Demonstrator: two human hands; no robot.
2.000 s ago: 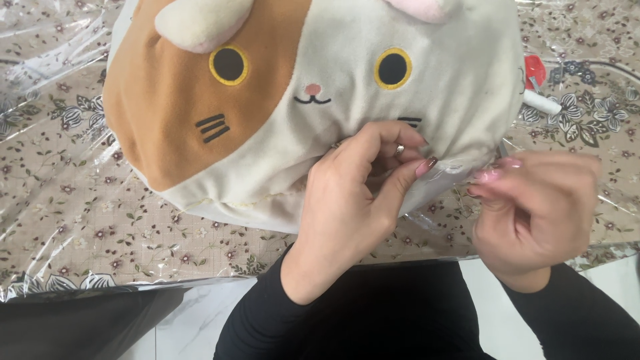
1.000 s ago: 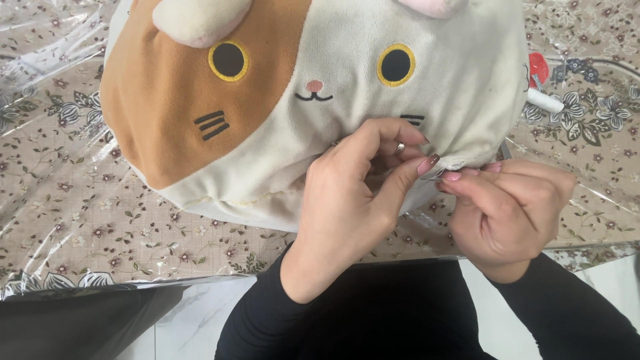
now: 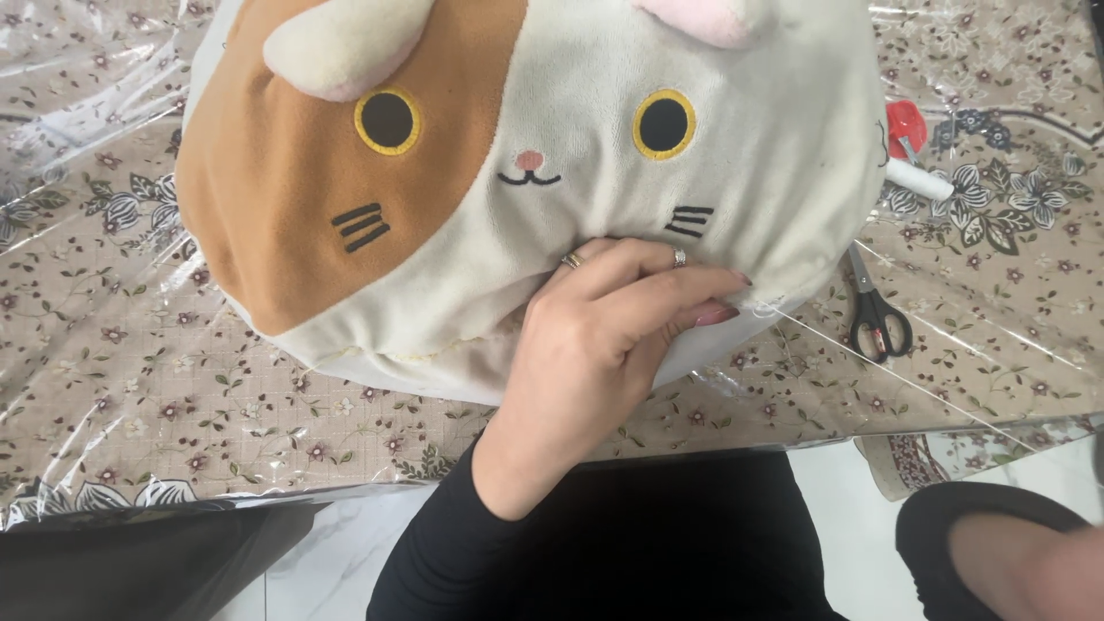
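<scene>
A white and orange plush cat (image 3: 569,198) lies face up, its lower edge towards me. My left hand (image 3: 604,319) pinches the fabric along that edge, below the whisker marks on the right. A white thread (image 3: 897,371) runs taut from the seam just right of those fingers, down to the lower right. My right hand (image 3: 1044,552) is a blur at the lower right corner, with its fingers cut off or unclear, so what it holds cannot be made out. No needle can be seen.
Black-handled scissors (image 3: 878,323) lie right of the plush. Beyond them are a white thread spool (image 3: 919,179) and a small red item (image 3: 906,129). Clear plastic covers the floral tablecloth (image 3: 285,431), whose front edge is near my body.
My right hand has moved from the seam down and right, away from the plush, and the thread now stretches out. The scissors have come into plain view. My left hand stays at the seam.
</scene>
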